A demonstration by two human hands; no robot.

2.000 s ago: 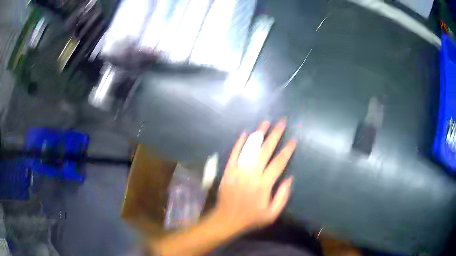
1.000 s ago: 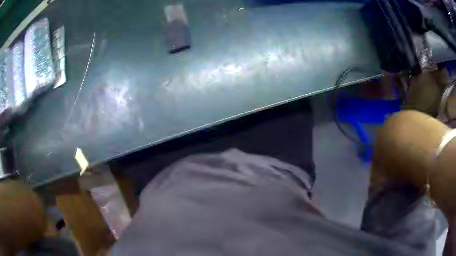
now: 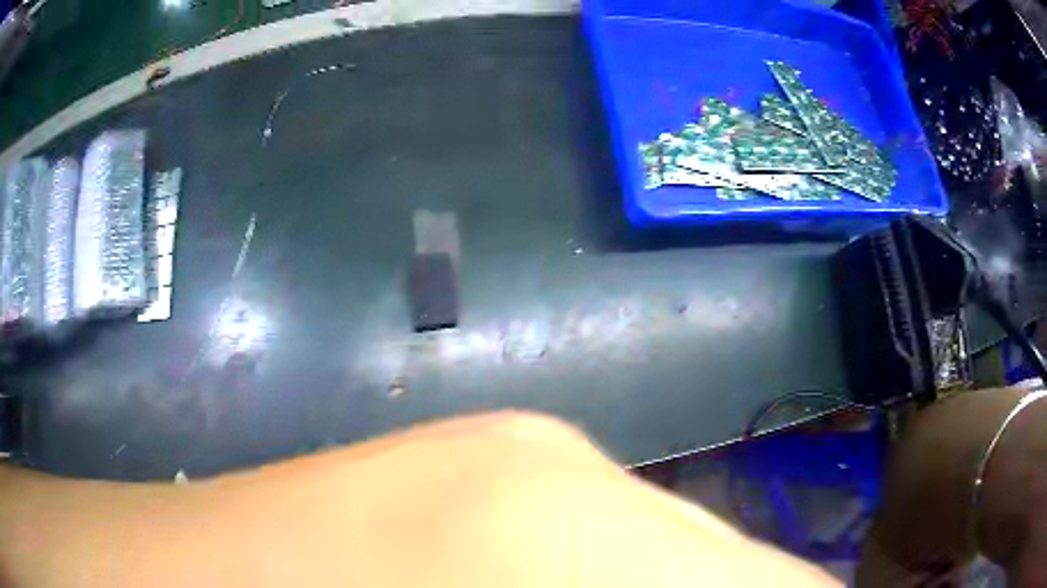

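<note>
A dark block point(image 3: 434, 293) with a pale strip at its far end lies on the dark mat-covered bench point(image 3: 517, 149), left of centre. A large, blurred bare arm or bent wrist point(image 3: 459, 505), seemingly my left, crosses the bottom very near the camera; its fingers do not show. At the bottom right, part of my right arm or hand point(image 3: 941, 482) shows beside a thin bracelet, cut off by the edge; no fingers can be made out. No held thing can be seen.
A blue tray point(image 3: 769, 216) holds a pile of green circuit board strips point(image 3: 792, 144). A black ribbed box point(image 3: 890, 316) stands at the right. Wrapped silvery rolls point(image 3: 109, 224) and a pale segmented strip point(image 3: 163, 247) lie left. Thin wire point(image 3: 245, 247) lies on the bench.
The view has tilted up, showing the tray and more of the bench. The large arm now covers the wearer's lap at the bottom. The dark block still lies on the bench.
</note>
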